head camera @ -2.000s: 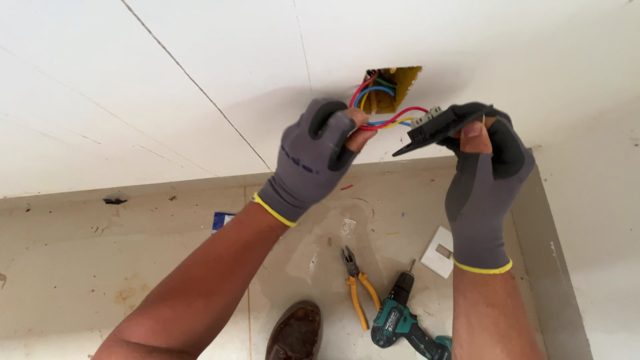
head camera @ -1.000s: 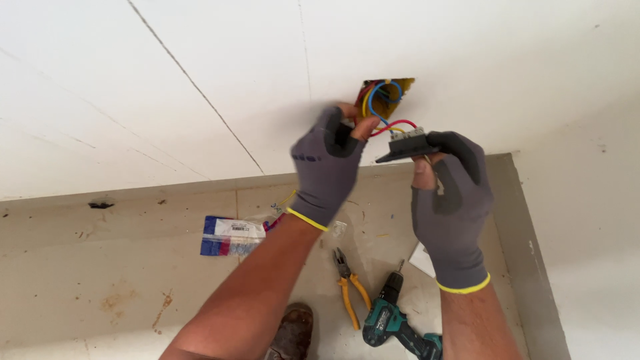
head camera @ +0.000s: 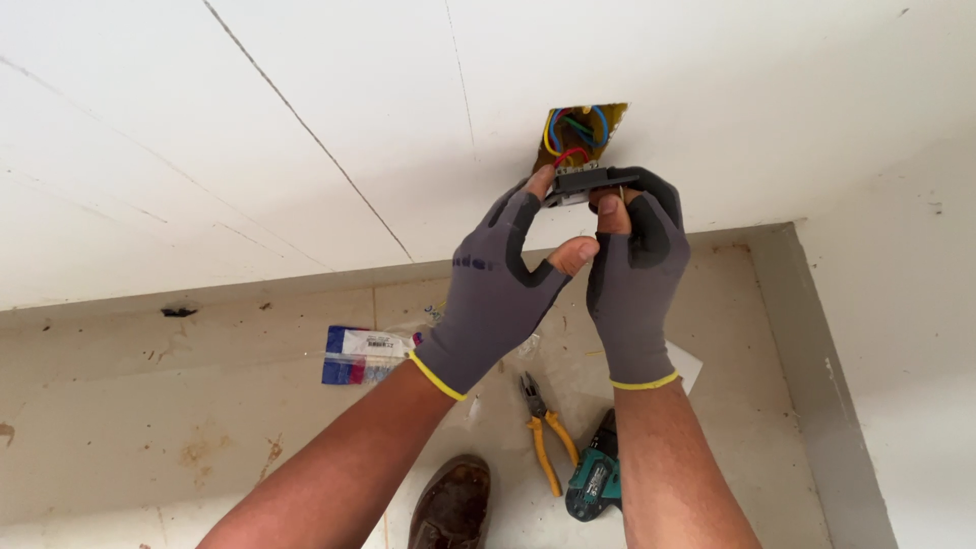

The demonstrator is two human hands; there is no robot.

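Observation:
A black wall socket module (head camera: 583,181) with terminals on its back sits just below the opening of a yellow wall box (head camera: 612,122). Red, blue, yellow and green wires (head camera: 601,126) curl inside the box, and a red one runs to the module. My right hand (head camera: 640,267), in a grey fingertip-cut glove, grips the module's right part between thumb and fingers. My left hand (head camera: 503,282), gloved alike, has a bare index fingertip at the module's left end, its thumb spread below; whether it grips the module is unclear.
On the floor lie combination pliers (head camera: 545,431) with yellow handles, a teal cordless drill (head camera: 598,476) partly behind my right forearm, a white plate (head camera: 682,366) and a plastic packet (head camera: 370,354). A brown shoe (head camera: 454,499) stands near the pliers. A skirting (head camera: 820,366) runs along the right wall.
The module has moved up to the box opening, and the wires have folded into the box. My left hand has left the wires and come to the module's left end.

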